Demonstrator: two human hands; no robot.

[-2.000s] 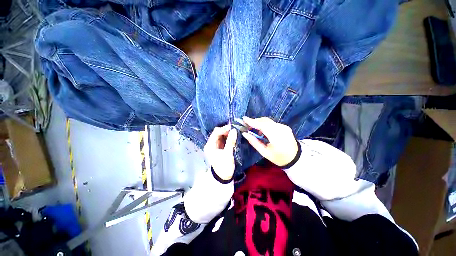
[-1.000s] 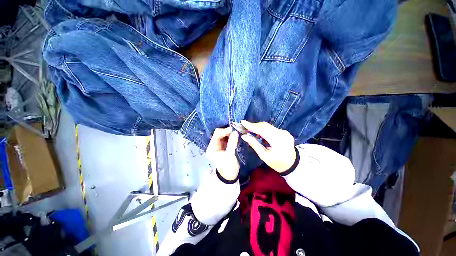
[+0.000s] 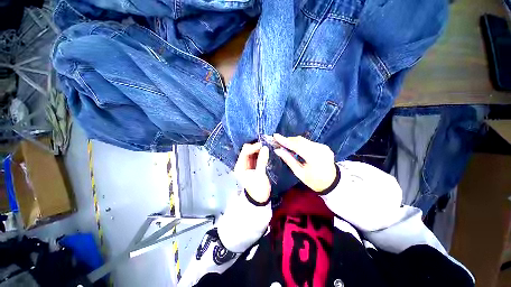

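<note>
A blue denim jacket (image 3: pixel 336 84) with pale stitching lies over the table edge, its sleeve running down towards me. My left hand (image 3: pixel 253 172) pinches the sleeve's lower end at the seam. My right hand (image 3: pixel 308 162) is beside it, fingertips closed on small thread snips (image 3: pixel 273 142) at the same seam. The snips are mostly hidden by the fingers. Pale frayed threads hang just below my hands. Another denim jacket (image 3: pixel 134 89) lies bunched to the left.
The brown wood-grain table (image 3: pixel 442 78) shows at the right, with a dark phone (image 3: pixel 497 51) on it. Denim with grey lining (image 3: pixel 414 151) hangs below its edge. At the left are a cardboard box (image 3: pixel 42 185), floor tape (image 3: pixel 94 196) and a metal frame (image 3: pixel 168 224).
Both hands stay at the sleeve end with only small finger movements. The snips are more covered by the right fingers than two seconds ago. The view has shifted slightly.
</note>
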